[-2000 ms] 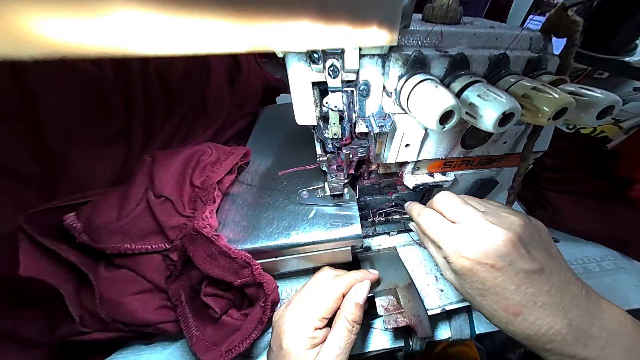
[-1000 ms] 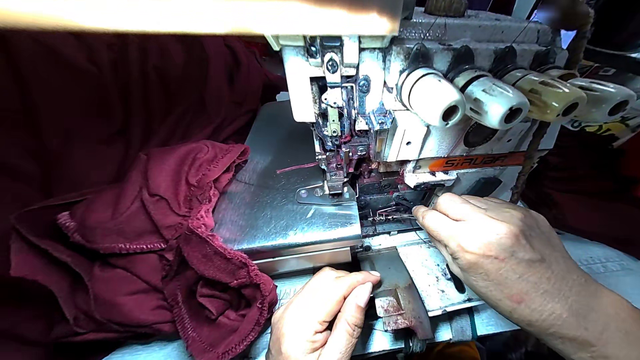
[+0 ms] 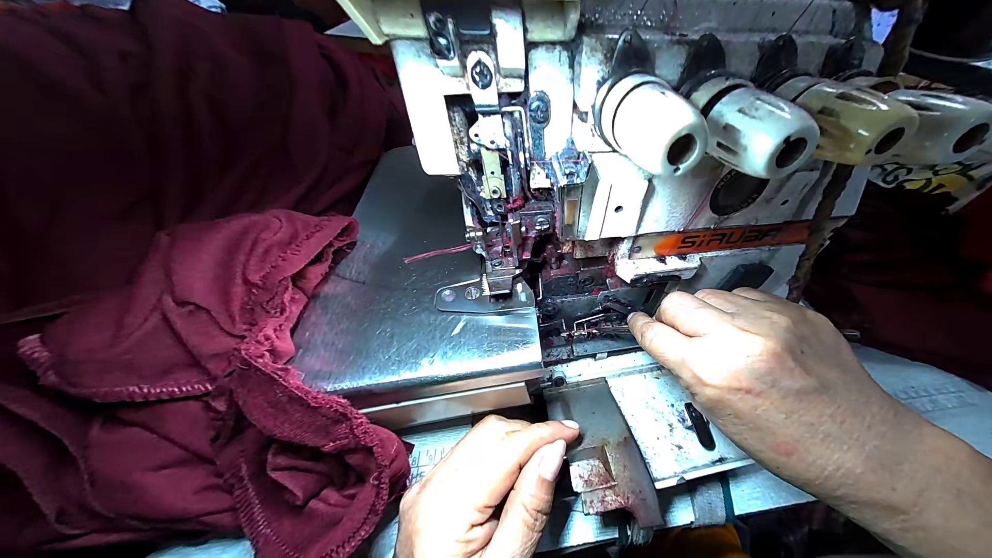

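Observation:
A Siruba overlock sewing machine (image 3: 697, 201) stands before me, its front cover open and the looper area (image 3: 589, 322) exposed. My right hand (image 3: 744, 364) reaches into that opening from the right, fingertips at the loopers; whether they pinch a tool or thread is hidden. Below the metal work plate (image 3: 418, 310), my left hand (image 3: 496, 480) rests with thumb and forefinger close together beside the lowered metal cover (image 3: 601, 434); I cannot tell if a thread is between them. Short maroon threads (image 3: 438, 253) lie by the presser foot (image 3: 500, 291).
Maroon fabric pieces with overlocked edges (image 3: 294, 387) are heaped at the left of the plate, with more dark maroon cloth (image 3: 155, 116) behind. Several tension knobs (image 3: 655, 124) project above my right hand. A printed measuring scale (image 3: 426, 457) shows near my left hand.
The view has shifted slightly closer and lower. My right hand's fingers have shifted a little at the looper area; my left hand has stayed about where it was.

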